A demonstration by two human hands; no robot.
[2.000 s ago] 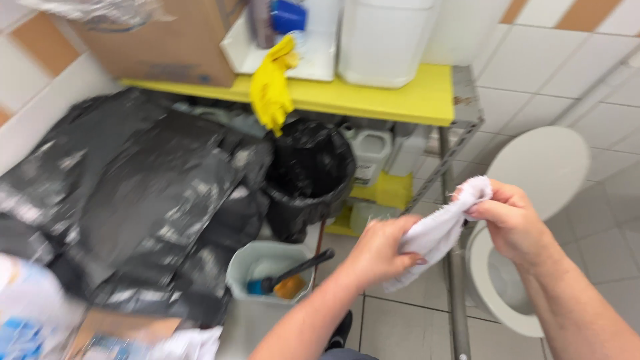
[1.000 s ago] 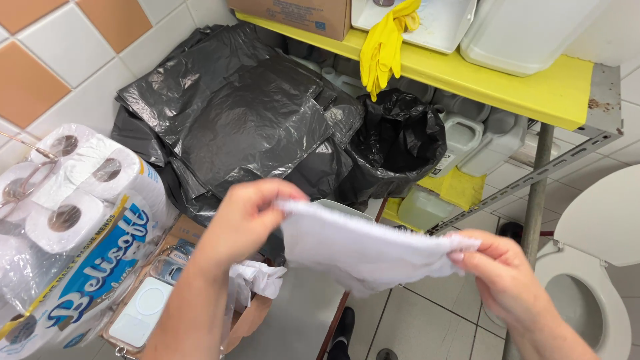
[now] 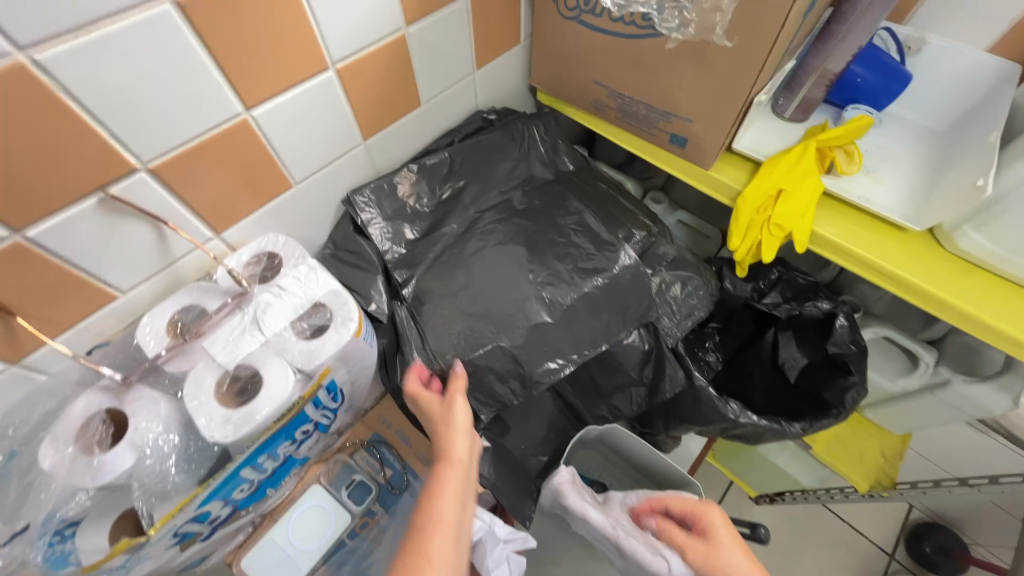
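A whitish cloth (image 3: pixel 604 520) lies over the near rim of a grey plastic bin (image 3: pixel 632 452) at lower centre. My right hand (image 3: pixel 692 528) rests on the cloth's right part; whether the fingers grip it cannot be told. Raised in front of the stacked black plastic bags (image 3: pixel 520 272), my left hand (image 3: pixel 440 400) has its thumb and index finger apart and nothing seen between them. A dark handle (image 3: pixel 750 530) sticks out beside my right hand.
Left stands a wrapped pack of toilet rolls (image 3: pixel 240 388) with a phone (image 3: pixel 296 532) nearby. A black-lined waste bin (image 3: pixel 776 360) sits right, under yellow gloves (image 3: pixel 780 192) hanging from a yellow shelf (image 3: pixel 904 252). A cardboard box (image 3: pixel 656 80) is on the shelf.
The cloth, earlier stretched between both hands, now lies at the grey bin with only my right hand at it. My left hand has let go of it. The view has swung left.
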